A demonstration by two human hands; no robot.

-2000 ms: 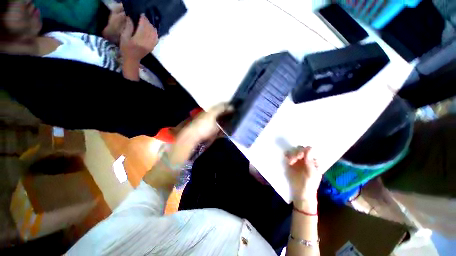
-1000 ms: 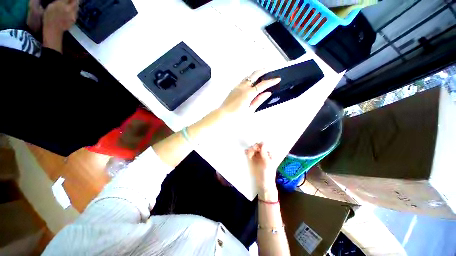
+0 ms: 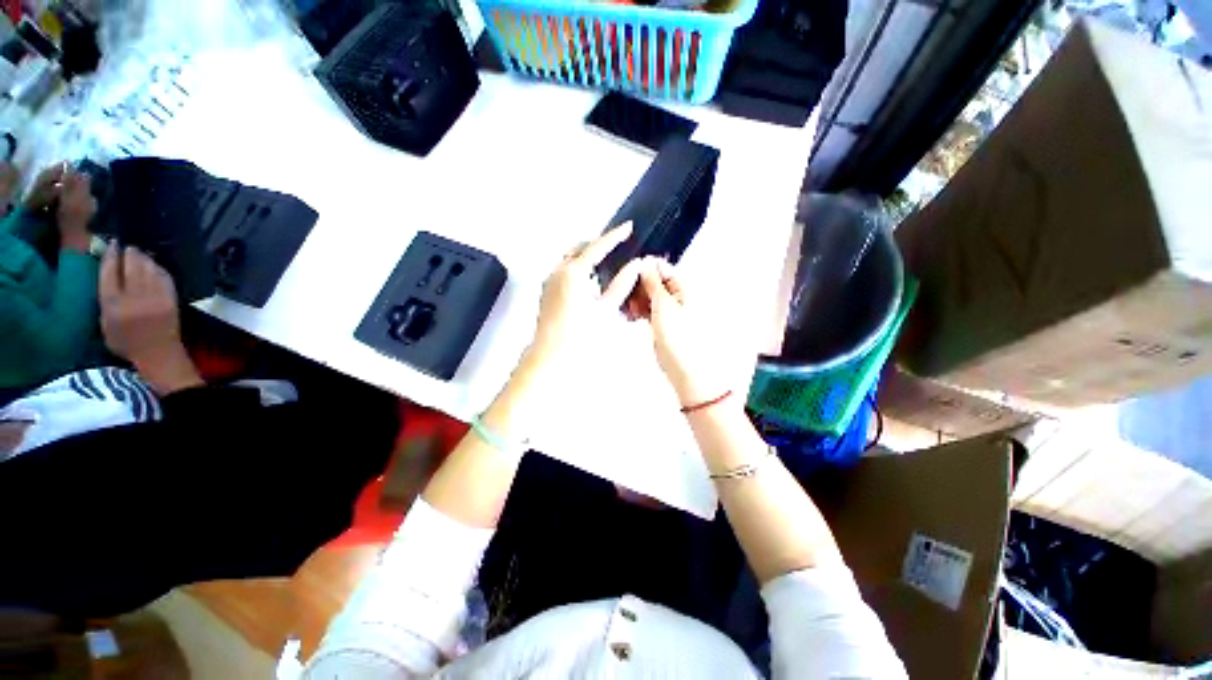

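Note:
My left hand (image 3: 576, 295) and my right hand (image 3: 654, 295) are together at the near end of a black tray stack (image 3: 669, 199), which stands tilted on the white worktable (image 3: 558, 173). The fingers of both hands touch its near end. The tray face is not visible. Another black insert tray (image 3: 432, 306) lies face up on the table, left of my hands, with one large recess and two small keyhole-like recesses. No hand touches it.
A smartphone (image 3: 641, 121) lies before a light blue basket (image 3: 611, 48). More black trays (image 3: 255, 245) are at the left by another person's hand (image 3: 141, 308); a tray stack (image 3: 399, 77) is behind. A lined bin (image 3: 840, 299) and cartons (image 3: 1050, 226) are right.
The view has turned right. My right hand has moved up to the tray stack beside my left hand. The stack now points more away from me.

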